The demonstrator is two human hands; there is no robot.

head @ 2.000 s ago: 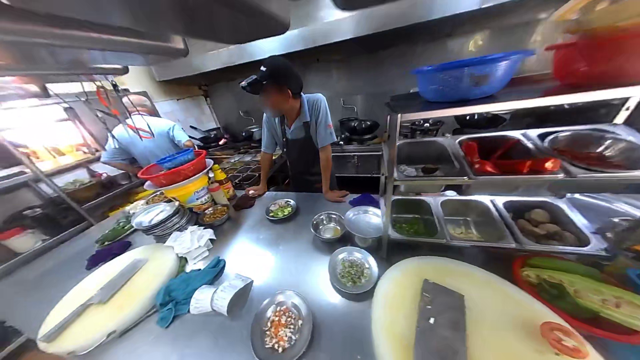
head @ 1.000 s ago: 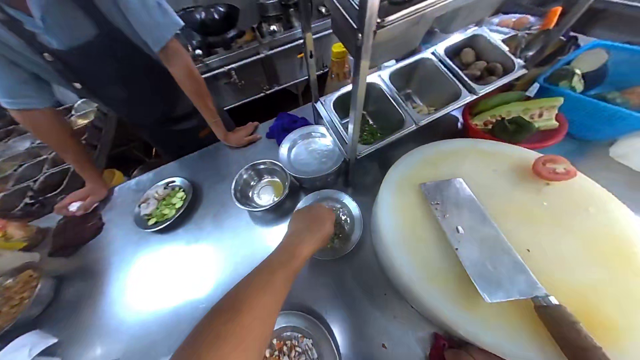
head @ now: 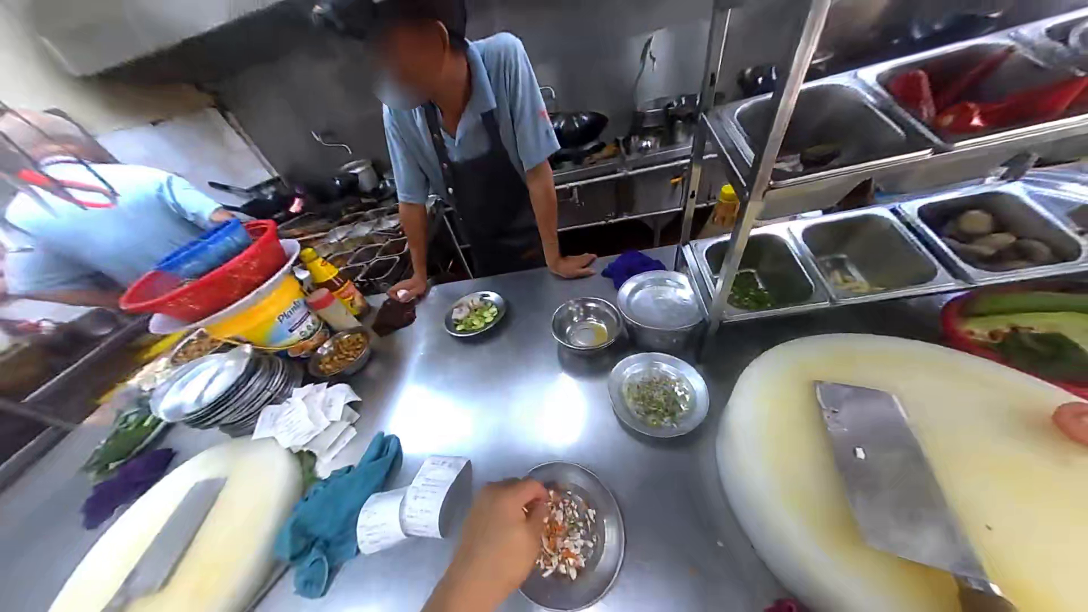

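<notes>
My left hand (head: pixel 501 531) reaches in from the bottom edge, its fingers curled together over the left side of a metal plate (head: pixel 610 544) of chopped white and orange-red pieces (head: pixel 568 531). Whether the fingertips pinch any pieces is hidden. Beyond it stands a metal plate of chopped green and pale bits (head: pixel 657 399), beside a small steel bowl (head: pixel 586 325) with a little liquid. Left of the hand are curled printed paper slips (head: pixel 435 497) and a teal cloth (head: pixel 336 518). My right hand is out of view.
A cleaver (head: pixel 897 476) lies on the round cutting board (head: pixel 765 425) at right; another knife (head: pixel 166 544) lies on the left board (head: pixel 255 484). A rack of steel trays (head: pixel 761 268) stands at back right. Across the counter a person (head: pixel 476 127) leans on it, near a plate of cut vegetables (head: pixel 474 314).
My left hand has moved from the plate of green bits to the plate of white and orange-red pieces. The view has swung left.
</notes>
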